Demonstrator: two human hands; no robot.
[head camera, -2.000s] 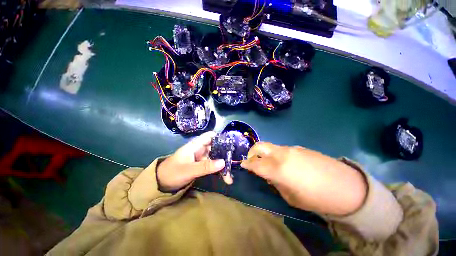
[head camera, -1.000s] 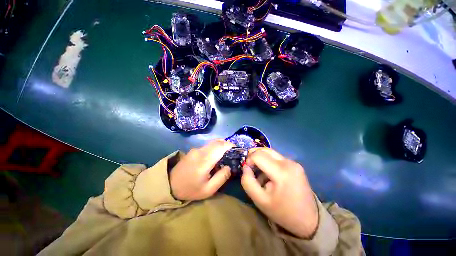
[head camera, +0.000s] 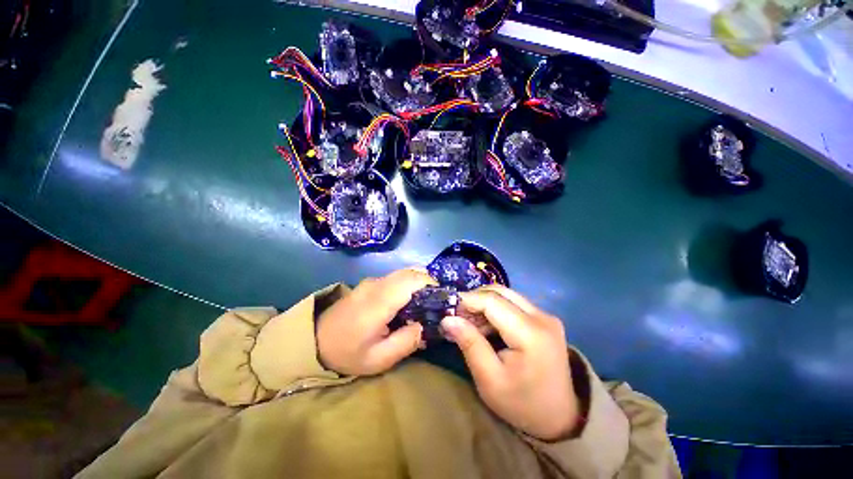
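A small dark camera module (head camera: 432, 307) is held between both hands near the mat's front edge. My left hand (head camera: 372, 323) grips it from the left, with thumb below and fingers above. My right hand (head camera: 514, 351) pinches at its right side with thumb and forefinger; any wire or plug there is too small to make out. Just behind the module, a black round camera housing (head camera: 488, 260) lies open side up, with a pale board and a bit of coloured wire inside. The fingers and module hide its front part.
Several units with loose wires (head camera: 441, 161) form a cluster behind the hands on the green mat (head camera: 224, 122). Two separate black units (head camera: 727, 154) are at the right. A raised white strip (head camera: 692, 70) runs along the back. A red stool (head camera: 70, 285) is below at left.
Since two seconds ago, my right hand has drawn in from the right and the module has turned from upright to lying between both hands. In the last second the hands have barely moved.
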